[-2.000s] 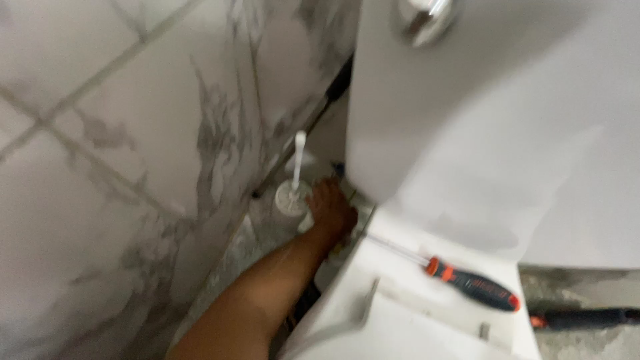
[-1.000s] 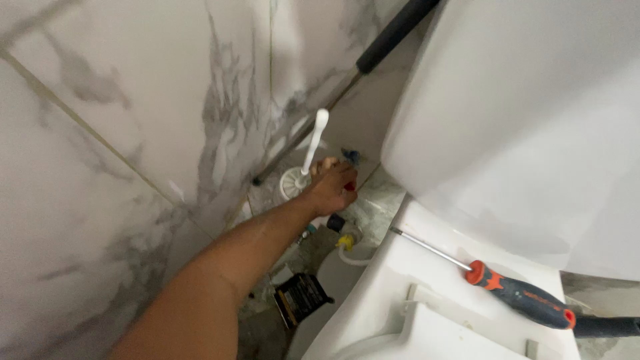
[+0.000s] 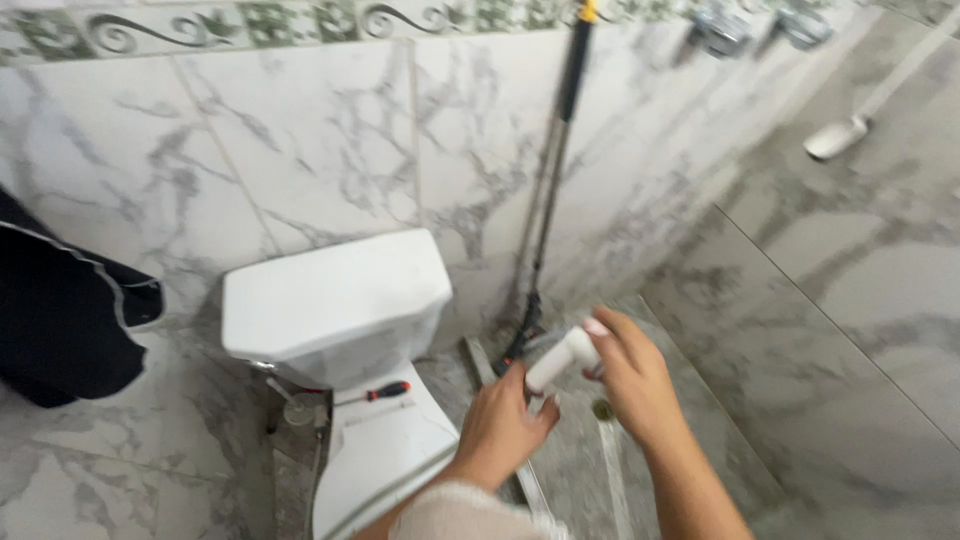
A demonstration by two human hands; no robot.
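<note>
Both my hands are held out over the shower floor, to the right of the toilet. My left hand [image 3: 510, 420] grips the lower left end of a white cylindrical item [image 3: 553, 366], perhaps a roll of tape or a plastic fitting; blur hides which. My right hand [image 3: 626, 371] has its fingers on the upper right end of the same item. A screwdriver with a black and orange handle [image 3: 388, 390] lies on the white toilet [image 3: 397, 450], behind the seat.
A pole-handled cleaning tool [image 3: 553, 180] leans on the marbled tile wall. The cistern lid [image 3: 337, 292] is at centre left. Dark cloth [image 3: 64, 307] hangs at far left. A toilet brush holder [image 3: 302, 411] stands beside the toilet. A floor drain [image 3: 602, 409] lies below my hands.
The view has swung widely to the right and back. One hand was reaching down beside the toilet near the brush; now both hands are over the shower floor with a white item between them.
</note>
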